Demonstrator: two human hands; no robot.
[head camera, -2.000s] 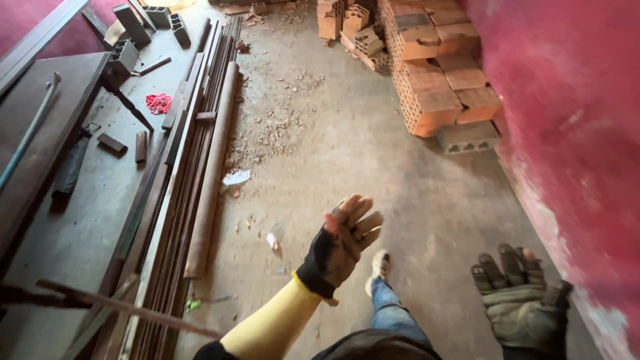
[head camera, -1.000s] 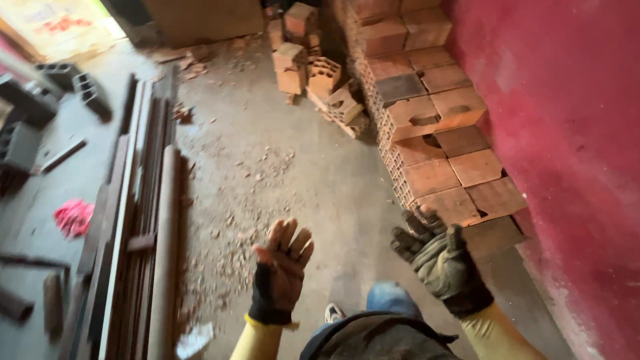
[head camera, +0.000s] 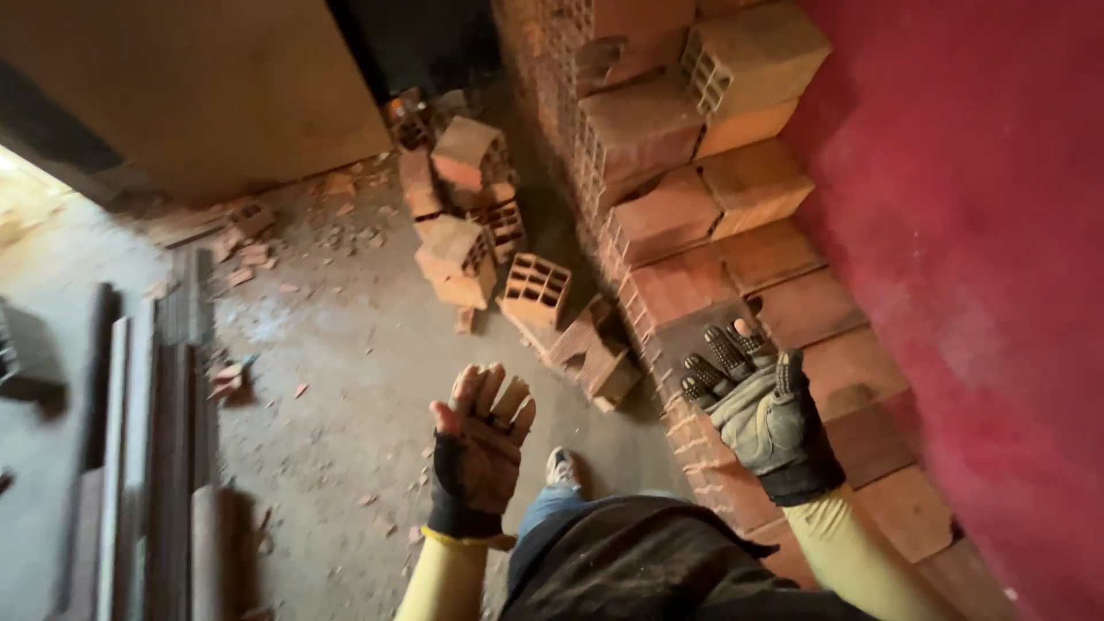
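Observation:
My left hand, in a dark worn glove with fingertips showing, is raised palm up above the concrete floor and holds nothing. My right hand, in a grey and black glove with dotted fingers, is also empty, its fingers spread. It appears in front of the stepped stack of hollow clay bricks; whether it touches them I cannot tell. Between the hands and the far doorway, loose hollow bricks and broken ones lie in a heap beside the stack.
A red wall runs along the right of the stack. Long metal bars and a pipe lie on the left. Brick rubble is scattered near a tan panel. A grey block stands at the left edge.
The view has moved forward along the brick stack. My right hand was low beside the wall two seconds ago and now is raised in front of the stack. Both hands remain empty.

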